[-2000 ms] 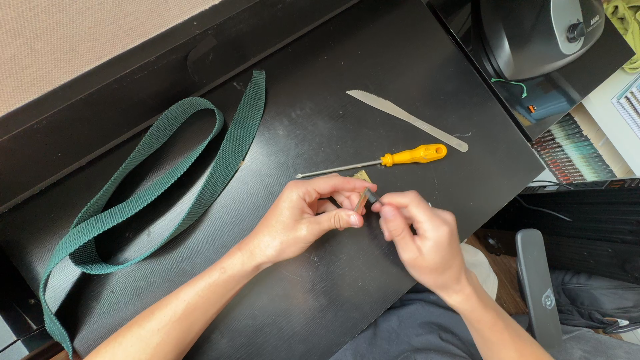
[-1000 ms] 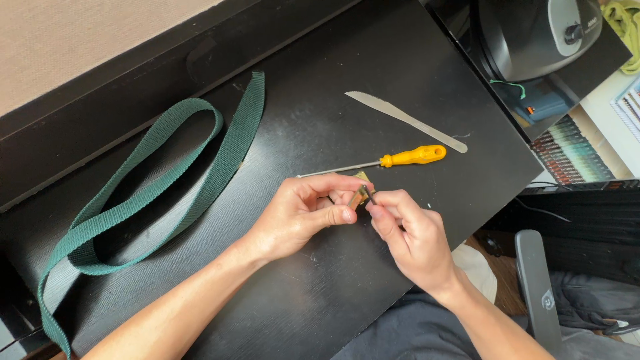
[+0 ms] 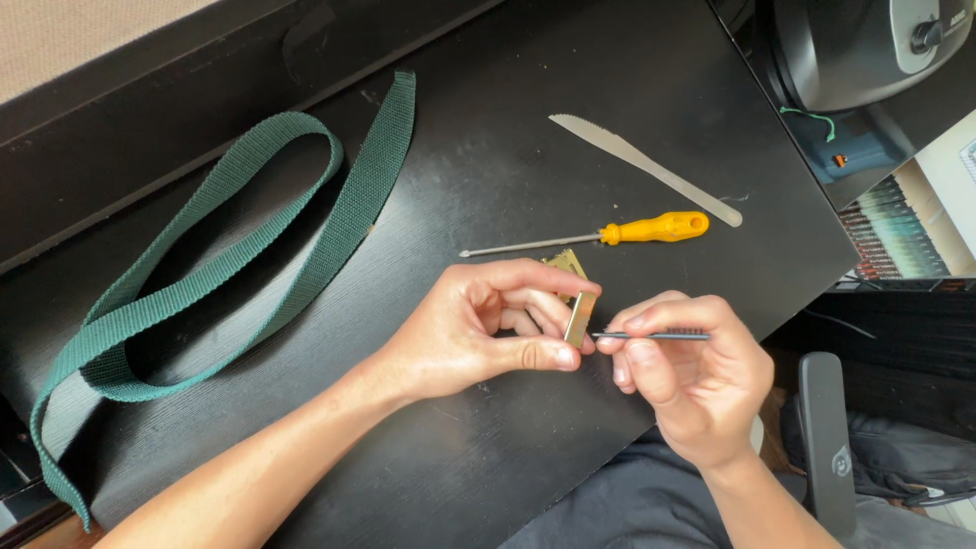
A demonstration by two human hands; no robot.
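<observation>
My left hand pinches a small brass-coloured metal bar between thumb and index finger. Another brass-coloured metal piece shows just behind those fingers, partly hidden by them; whether it rests on the table or in the hand I cannot tell. To the right, my right hand holds a thin dark screwdriver bit or small rod sideways, its tip pointing at the bar with a small gap between. Beyond the hands lie a screwdriver with a yellow handle and a serrated plastic-looking knife.
Green woven webbing lies looped over the left of the black table. A black and grey appliance with a knob stands at the upper right. Below it are rows of coloured pens or pencils, and a chair armrest stands at the lower right.
The dark rod was close against the brass piece a second ago; my right hand has drawn it away to the right. The bar is now held more upright, facing the rod.
</observation>
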